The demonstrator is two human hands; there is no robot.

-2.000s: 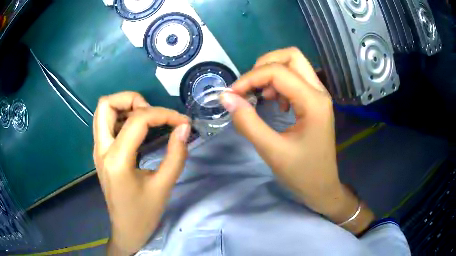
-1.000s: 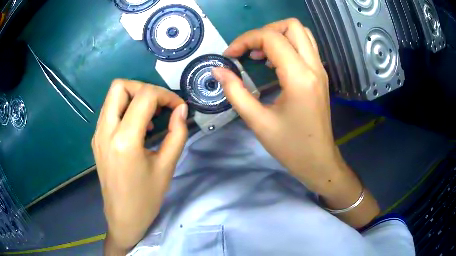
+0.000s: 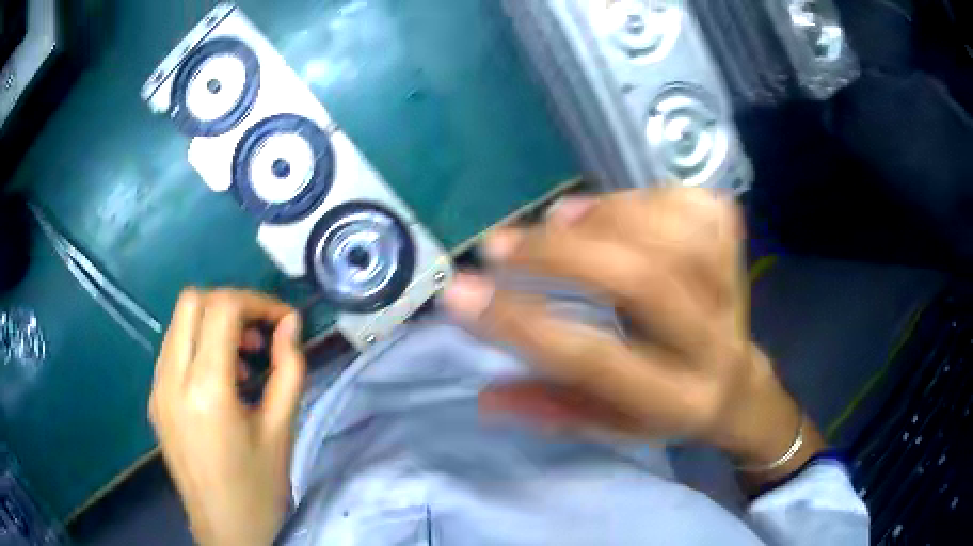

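Observation:
The three-cavity fixture (image 3: 347,160) lies slanted on the green bench, its near end at the bench edge by my smock. Its three black-rimmed round seats show; the nearest seat (image 3: 360,256) has a shiny, ringed glare over it, while the other two have paler centres. My left hand (image 3: 229,395) is just left of the near end, thumb and finger tips close together; no part shows between them, but a clear one cannot be ruled out. My right hand (image 3: 629,320) is right of the near end, blurred, fingers apart, with nothing visible in it.
Stacked silver plates (image 3: 686,133) stand at the upper right, blurred. Tweezers (image 3: 101,279) lie on the bench (image 3: 427,96) at the left, with clear rings (image 3: 21,334) beside them. A dark round object is at the far left edge. Part of a clear tray is at lower left.
The view has shifted, and all three seats now show. The clear disc held over the nearest seat two seconds ago is no longer in my fingers. My right hand has moved off the seat, rightward.

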